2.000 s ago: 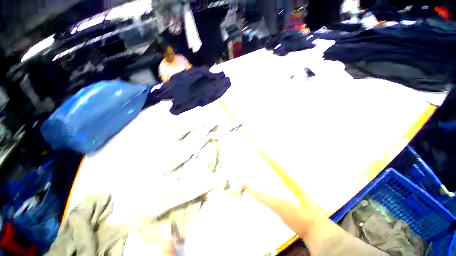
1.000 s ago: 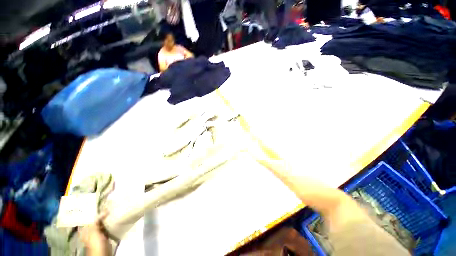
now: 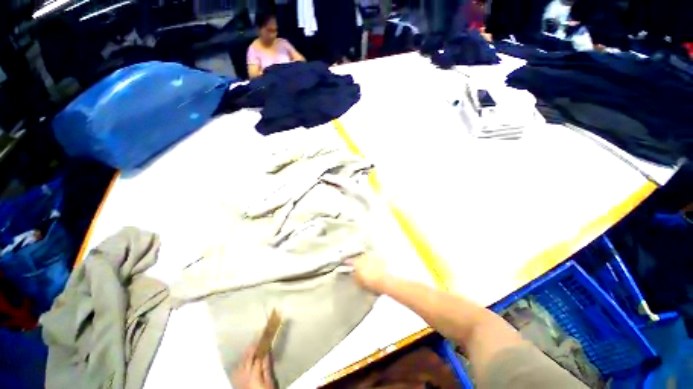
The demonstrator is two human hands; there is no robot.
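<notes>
A beige-grey garment piece (image 3: 304,319) lies spread on the white table, wrinkled toward the middle and flat near the front edge. My left hand (image 3: 254,371) is at the bottom, cut off by the frame edge, and holds a tan card template (image 3: 268,334) tilted over the flat cloth. My right hand (image 3: 368,272) rests on the upper right of the flat part; a small white tip shows at its fingers, and I cannot tell whether it is a marker.
A darker beige-grey heap (image 3: 114,311) lies at the left table edge. A blue wrapped bundle (image 3: 140,114), dark garments (image 3: 304,95) and a white basket (image 3: 498,114) are farther off. Blue crates (image 3: 593,304) stand at the right edge. A person (image 3: 270,49) is behind the table.
My left hand has moved right with the card, from the left heap to over the flat cloth. The cloth's front part now lies spread toward the table edge. My right hand has moved slightly.
</notes>
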